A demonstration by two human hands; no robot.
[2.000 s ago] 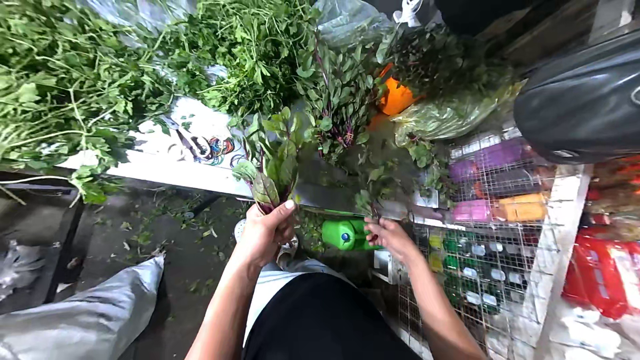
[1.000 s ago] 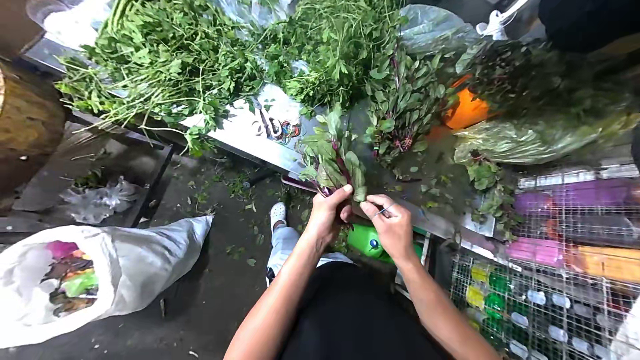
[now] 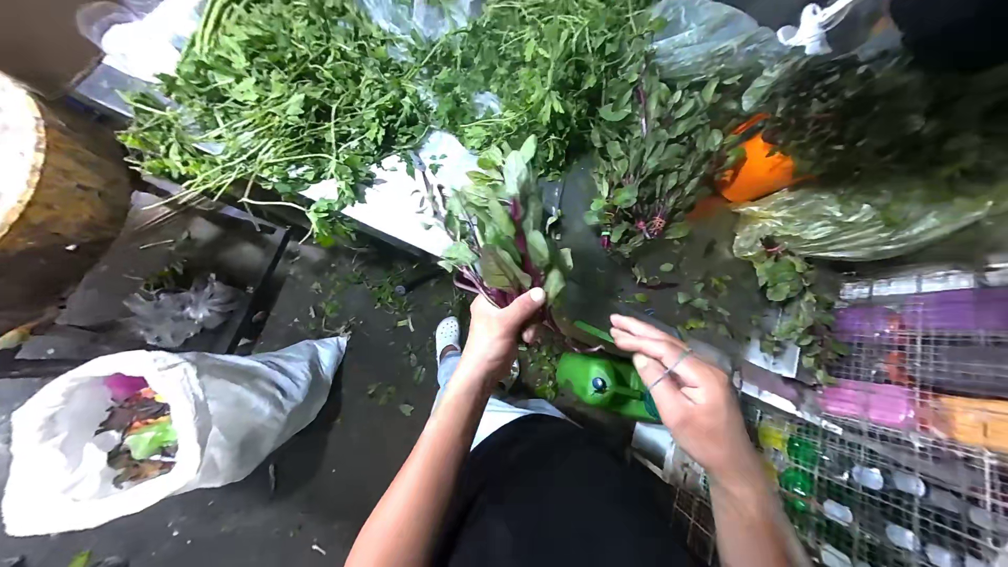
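Note:
My left hand (image 3: 506,331) grips a bunch of leafy greens with purple-red stems (image 3: 504,224) by its lower stems, leaves pointing away from me. Right of it, my right hand (image 3: 681,382) is apart from the bunch, fingers extended, with a thin ring-like band around some of them; I see nothing held in it. Bundles of the same purple-stemmed greens (image 3: 650,169) lie beyond on the table, tied near the stems. A large heap of green leafy herbs (image 3: 291,94) spreads at the back left. A green plastic container (image 3: 602,382) is below, between my hands.
A white sack (image 3: 260,409) with leaves and scraps inside lies open on the floor at left. Wire racks (image 3: 890,472) with bottles and packets stand at right. An orange object (image 3: 756,169) and a clear plastic bag (image 3: 858,220) lie at the back right. A large round container (image 3: 67,173) is at far left.
My right hand has moved right, away from the bunch where it was a second ago, and its fingers have spread. The bunch stays in my left hand. The view has shifted left since the first frame.

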